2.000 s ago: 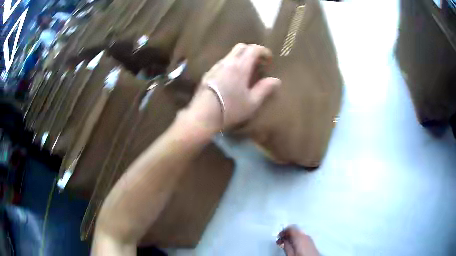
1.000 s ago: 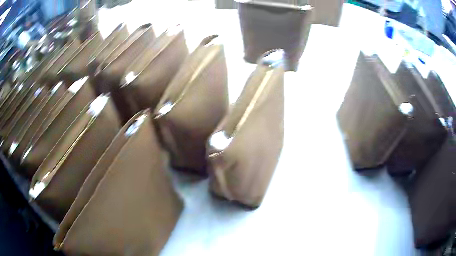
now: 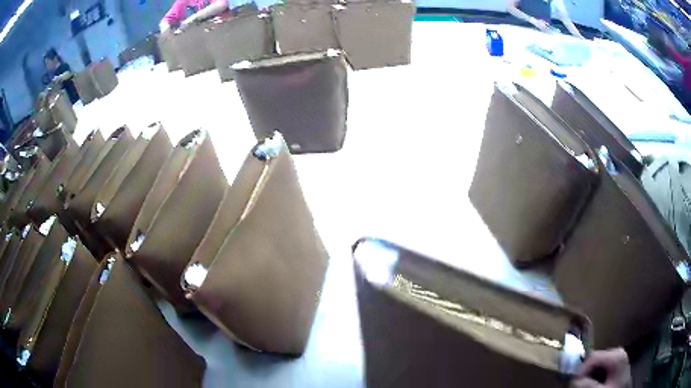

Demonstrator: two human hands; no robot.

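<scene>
A brown tote bag [image 3: 462, 333] stands upright at the lower middle right, its open top facing me. A gold zipper [image 3: 473, 318] runs along the opening, with white tufts at both top corners. My right hand [image 3: 608, 369] is at the bottom right, its fingers closed on the bag's right top corner; the lower part of the hand is cut off by the frame edge. My left hand is not in view.
Brown bags [image 3: 265, 265] stand in rows on the white table [image 3: 409, 151] at left. More bags [image 3: 530, 182] stand at right. One bag [image 3: 299, 102] stands behind, with others at the far edge. A blue object [image 3: 494, 42] and people's arms [image 3: 198, 15] are at the back.
The view has turned, so the standing bags sit further left. The near bag and my right hand on its corner have come into view. My left hand, seen earlier over a bag, is gone.
</scene>
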